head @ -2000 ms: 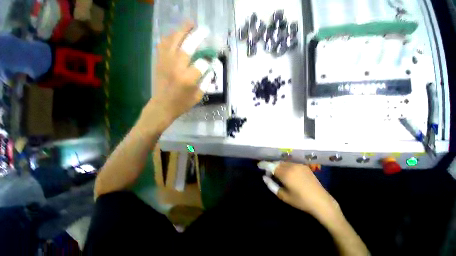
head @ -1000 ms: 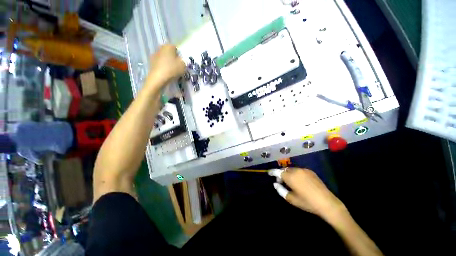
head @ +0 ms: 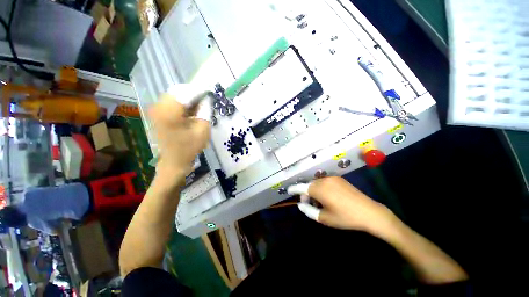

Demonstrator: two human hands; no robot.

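My left hand [head: 177, 130] is blurred above the left part of the machine bed, over the left fixture, beside the pile of glossy dark shells [head: 223, 105]. Its fingertips wear white cots; whether it holds anything is unclear. My right hand [head: 333, 203] is at the machine's front edge, its cot-covered fingertips by a round button [head: 282, 190]. Small black parts [head: 237, 144] lie in a loose heap, with another heap [head: 228, 183] nearer the front. The right fixture [head: 284, 96] has a light-green bar [head: 256, 68] along its back. The left fixture is mostly hidden by my left hand.
Nippers [head: 383, 87] and a thin tool [head: 361, 111] with blue parts lie at the bed's right front. A red emergency stop [head: 373, 156] and a green-lit button [head: 398, 138] are on the front edge. A blister tray [head: 493, 64] is at far right. A red stool [head: 118, 194] stands left.
The view has turned and shifted. My left hand has moved from the left fixture to beside the shell pile. My right hand has moved up to the front edge, by the buttons.
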